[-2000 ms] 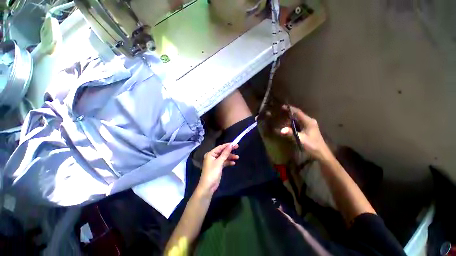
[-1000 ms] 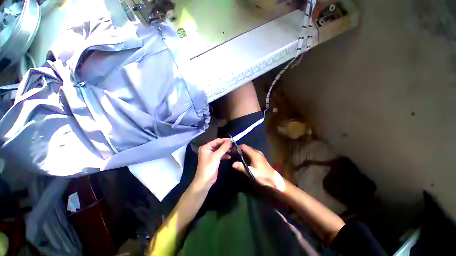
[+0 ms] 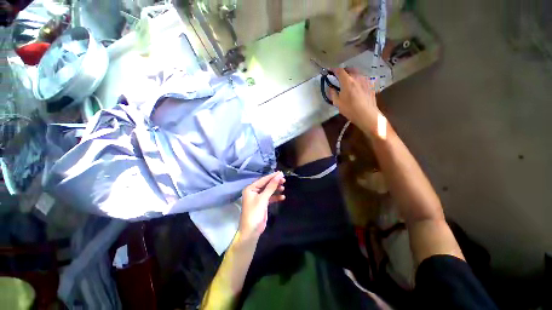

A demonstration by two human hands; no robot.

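My left hand (image 3: pixel 257 203) pinches the end of the white tape measure (image 3: pixel 319 174) above my thigh. The tape curves up to the right end of the machine table (image 3: pixel 296 112) and hangs there. My right hand (image 3: pixel 356 97) is over the table's right part, on the black-handled scissors (image 3: pixel 327 86); their blades point up and left, and my fingers partly hide them. The pale lavender garment (image 3: pixel 200 139) lies bunched over the table's left part and front edge, left of my left hand. White cloth (image 3: pixel 219 227) shows below it.
The sewing machine's needle end (image 3: pixel 227 60) stands behind the garment. A pale round tub (image 3: pixel 72 66) with cloth pieces is at back left, beside a red container (image 3: pixel 32 53). A recess with metal parts (image 3: pixel 404 49) is at the table's right end.
My right hand has moved from beside my left hand up and right to the table with the scissors. My left hand stays on the tape end. The view has shifted, showing more of the tub.
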